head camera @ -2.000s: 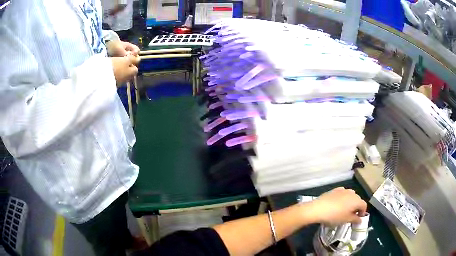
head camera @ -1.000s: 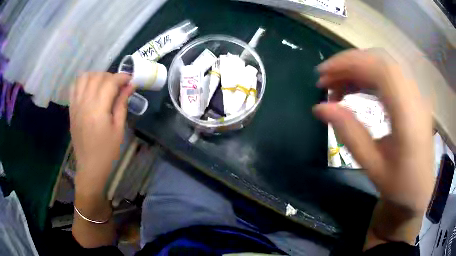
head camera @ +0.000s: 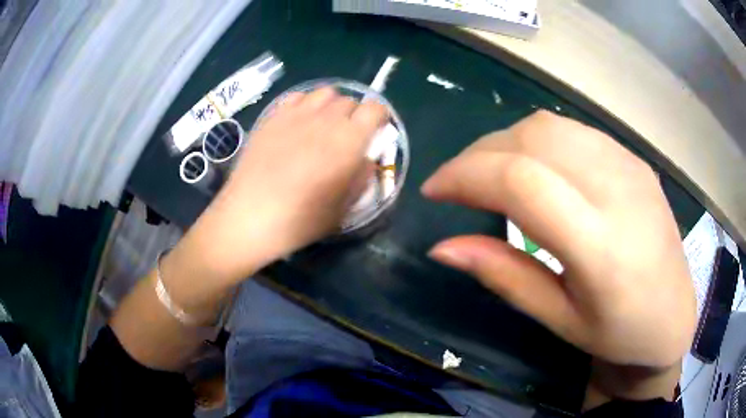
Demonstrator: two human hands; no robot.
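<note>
My left hand [head camera: 298, 163] reaches into the round clear tub [head camera: 403, 155] and covers most of it; its fingertips are hidden, so I cannot tell what they hold. White label rolls [head camera: 386, 167] with a yellow band show at the tub's right side. My right hand [head camera: 564, 237] is open and blurred, right of the tub, thumb and fingers apart with nothing between them. Two short wide rolls [head camera: 222, 140] stand on end left of the tub. A banded plastic bag of labels [head camera: 225, 102] with black handwriting lies behind them.
Stacked white sheets [head camera: 98, 82] fill the upper left. A shallow white box [head camera: 491, 15] sits on the pale ledge [head camera: 622, 98] at the back. A white item with a green part [head camera: 530, 247] is partly hidden behind my right hand. A dark phone [head camera: 716, 304] lies at far right.
The view has turned down from the stacks and a person to the bench. My left hand has moved from the short rolls into the tub. My right hand has moved left, still open.
</note>
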